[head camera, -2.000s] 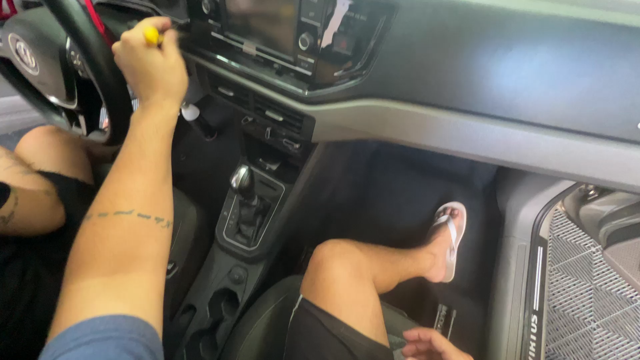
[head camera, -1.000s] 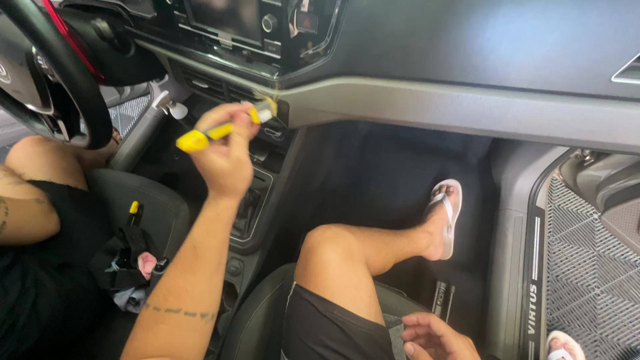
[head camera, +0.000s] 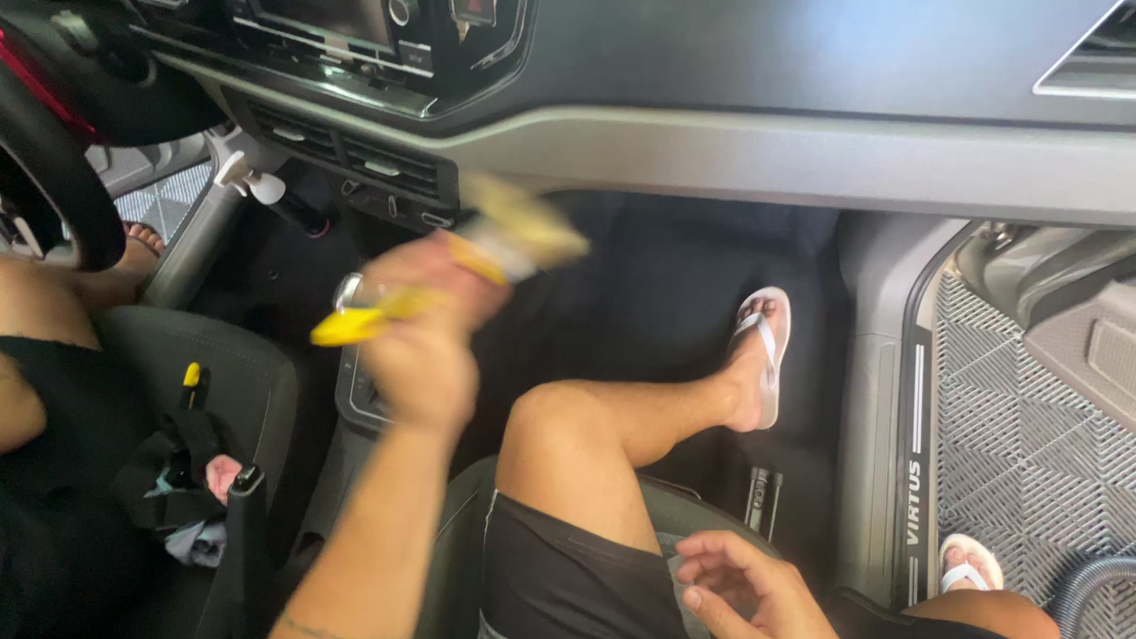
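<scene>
My left hand [head camera: 435,311] is closed around a yellow-handled brush [head camera: 524,235], blurred by motion. Its pale bristles point up and right, just below the right end of the centre air vents [head camera: 382,164]. The hand hides part of the gear lever area. Low in the view, my right hand [head camera: 754,590] rests near my thigh with its fingers loosely curled and apart; nothing shows in it. The silver-grey dashboard trim [head camera: 710,160] runs to the right of the vents.
Another person's leg and arm show at the left beside the steering wheel [head camera: 89,169]. A spray bottle [head camera: 266,188] stands in the driver's footwell. On the driver's seat [head camera: 240,373] lies a dark bag or pouch with a yellow-tipped tool. A grey hose [head camera: 1100,586] lies outside the door opening.
My left hand with the brush has moved from the steering wheel side to the right, past the centre vents. My right hand stays low near my thigh. The view has shifted somewhat.
</scene>
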